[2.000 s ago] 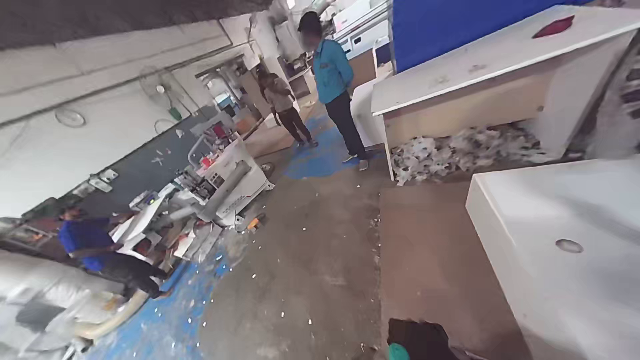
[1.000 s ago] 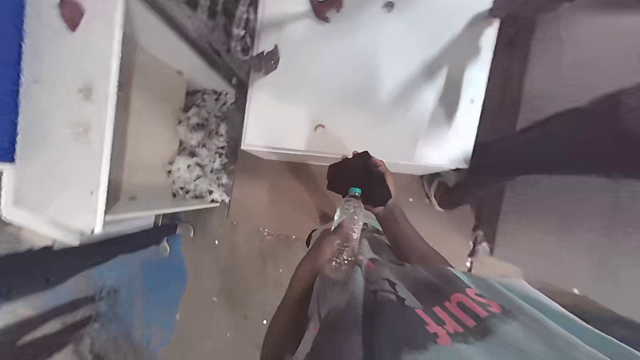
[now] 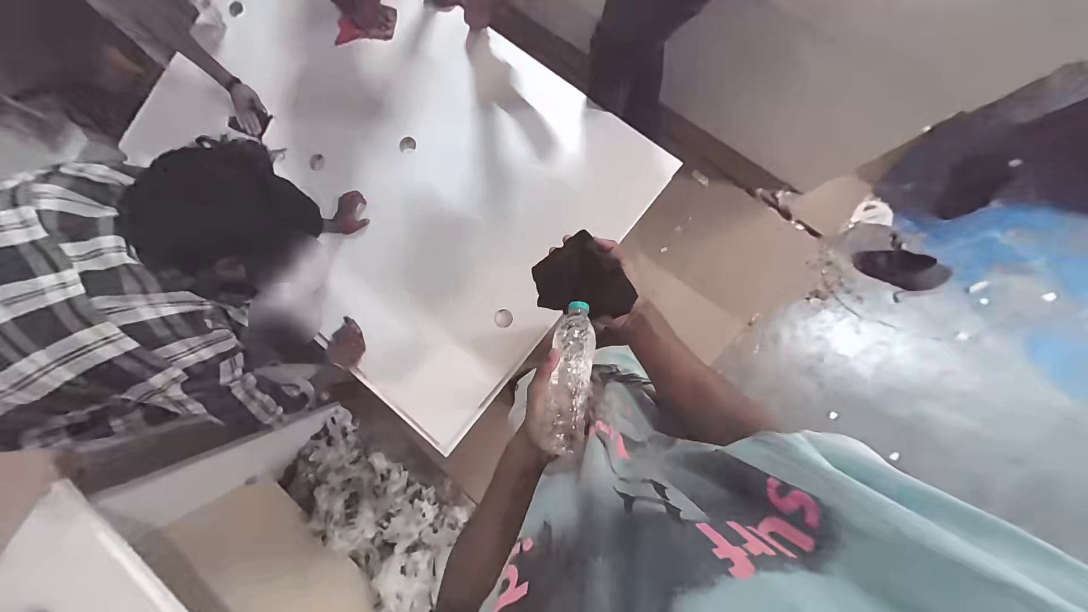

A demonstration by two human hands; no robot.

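A clear plastic bottle (image 3: 571, 382) with a green cap stands tilted in my left hand (image 3: 541, 399), whose fingers wrap its lower side. Just beyond the cap, my right hand (image 3: 625, 293) grips a black object (image 3: 583, 276), perhaps folded cloth; its exact kind is unclear. The fingers show along its far and right edges. Both hands are close to my body, over the near edge of a large white table (image 3: 459, 255) with round holes in its top.
A person in a checked shirt (image 3: 93, 314) leans over the table at left, hands on it. Other hands and a red item (image 3: 365, 24) are at the far side. White scraps (image 3: 382, 510) lie by a box-like unit at lower left. A dark shoe (image 3: 901, 268) is at right.
The view has swung strongly. The person in the checked shirt is now in sight, leaning over the table. The bottle and the black object are still in my hands.
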